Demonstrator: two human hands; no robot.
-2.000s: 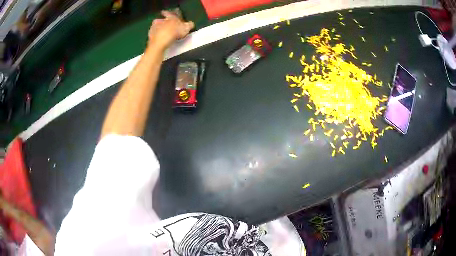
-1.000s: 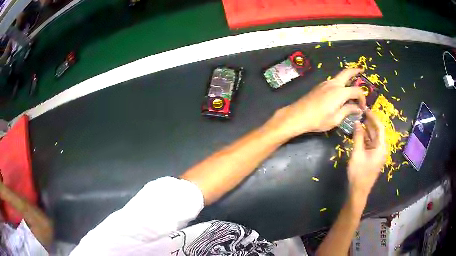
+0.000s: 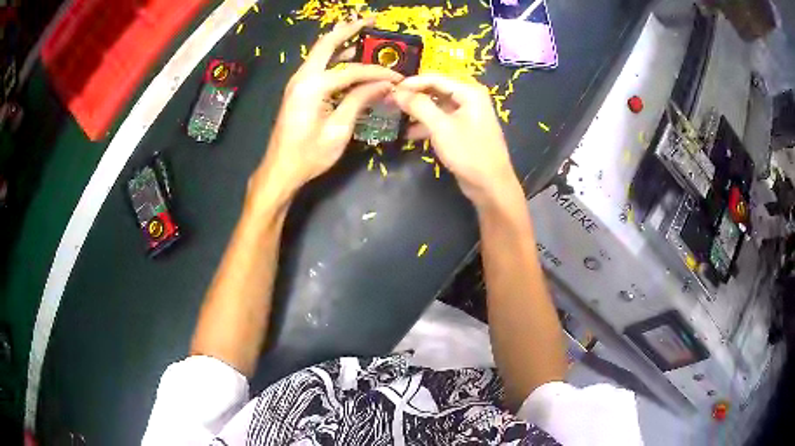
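Observation:
A part-assembled device (image 3: 378, 122) with a red end and a yellow-gold ring lies under both hands, at the near edge of the heap of small yellow pieces (image 3: 446, 54). My left hand (image 3: 318, 109) is at its left side, thumb and forefinger reaching over its middle. My right hand (image 3: 453, 122) is at its right side. The fingertips of both hands meet just below the red end. Whether they pinch a small piece there cannot be told. The fingers partly cover the device.
Two more devices lie at left, one upper (image 3: 212, 111) and one lower (image 3: 150, 196). A smartphone (image 3: 524, 33) is at the top. The off-white MEEKE machine (image 3: 601, 179) stands at right, with a red-ended unit (image 3: 725, 239) on it. A red shape (image 3: 131, 52) is at upper left.
The view has turned right, bringing the machine into view. Both hands remain at the device beside the yellow heap, with their fingertips now together below the red end.

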